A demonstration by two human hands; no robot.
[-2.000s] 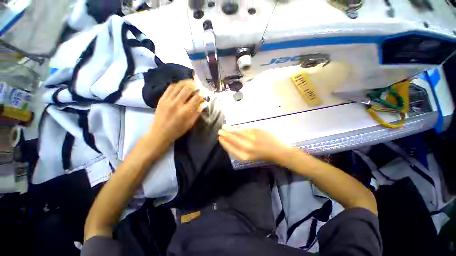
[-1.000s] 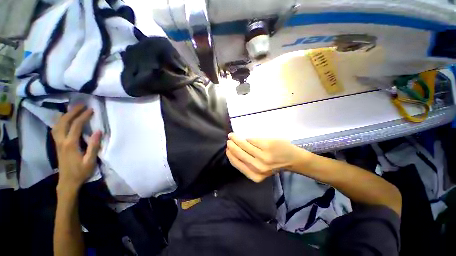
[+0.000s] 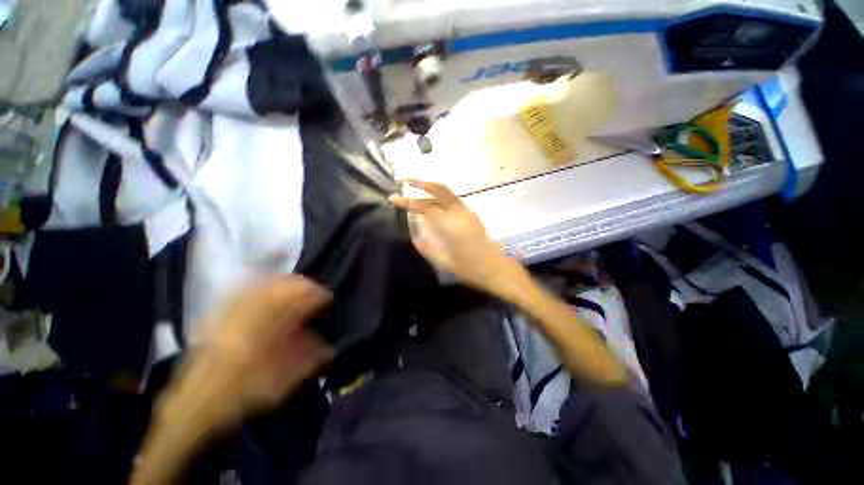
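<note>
The white garment piece with black stripes (image 3: 248,170) lies over the left of the machine table, joined to a black panel (image 3: 332,213) that runs down towards my lap. My right hand (image 3: 443,225) pinches the black panel's edge just in front of the presser foot and needle area (image 3: 390,133). My left hand (image 3: 270,332) is blurred, low over the white and black cloth near my lap; whether it touches or holds cloth cannot be told. The sewing machine (image 3: 606,47) stands across the back, its lamp lighting the bed.
A yellow marked strip (image 3: 544,134) lies on the machine bed. Snips with green and yellow handles (image 3: 696,147) lie at the bed's right end. More black and white garment pieces (image 3: 748,275) hang below the table edge at the right.
My left hand has moved from the white cloth at the left down and right towards my lap. My right hand stays at the black edge, now closer to the needle area. The view has shifted.
</note>
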